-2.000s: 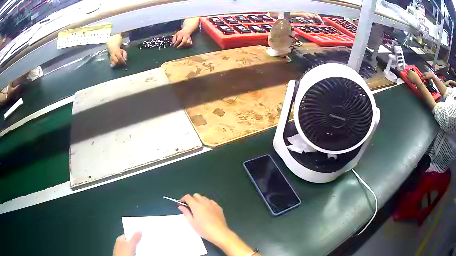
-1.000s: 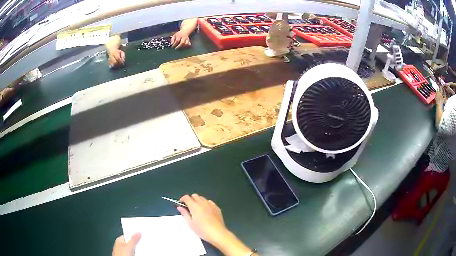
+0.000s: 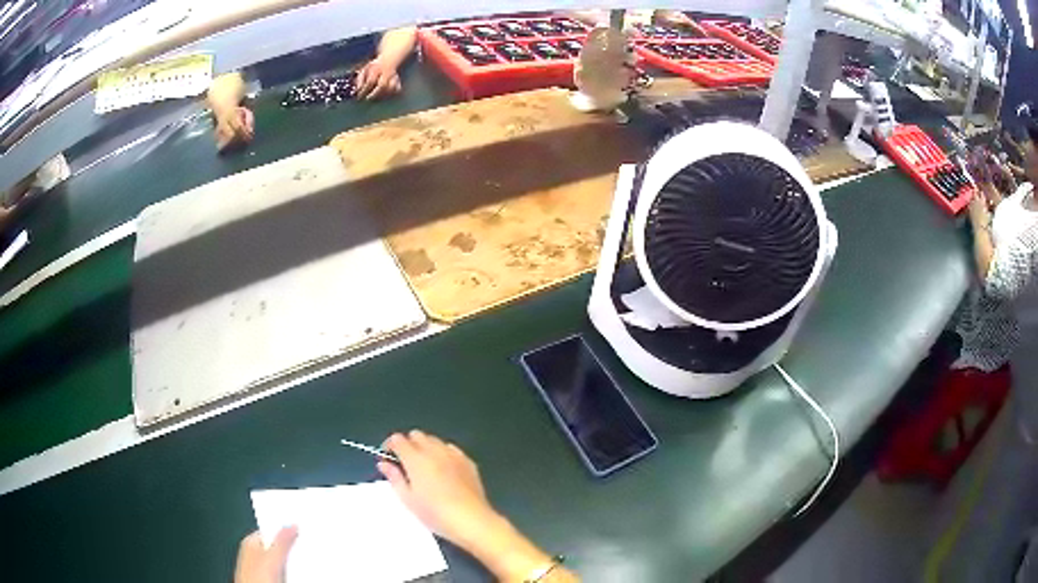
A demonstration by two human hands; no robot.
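Observation:
A white paper sheet (image 3: 353, 533) lies on the dark green mat at the bottom of the view. My left hand (image 3: 268, 556) is at its left edge with the thumb on top; the picture's lower edge cuts the hand off. My right hand (image 3: 438, 484) rests at the sheet's upper right corner, with a bracelet on the wrist. It holds thin silver tweezers (image 3: 367, 449) whose tip points left, beyond the sheet's top edge. The fingers hide the tweezers' rear part.
A smartphone (image 3: 588, 404) lies right of my right hand, beside a white desk fan (image 3: 728, 245) with a cable. A white board (image 3: 268, 296) and a stained wooden board (image 3: 489, 211) lie ahead. Red parts trays (image 3: 507, 77) and other people's hands are at the far side.
The whole scene has shifted slightly left and up in the view. My hands, the sheet and the tweezers keep their places relative to each other. At far right, the other person's hands moved off the red tray.

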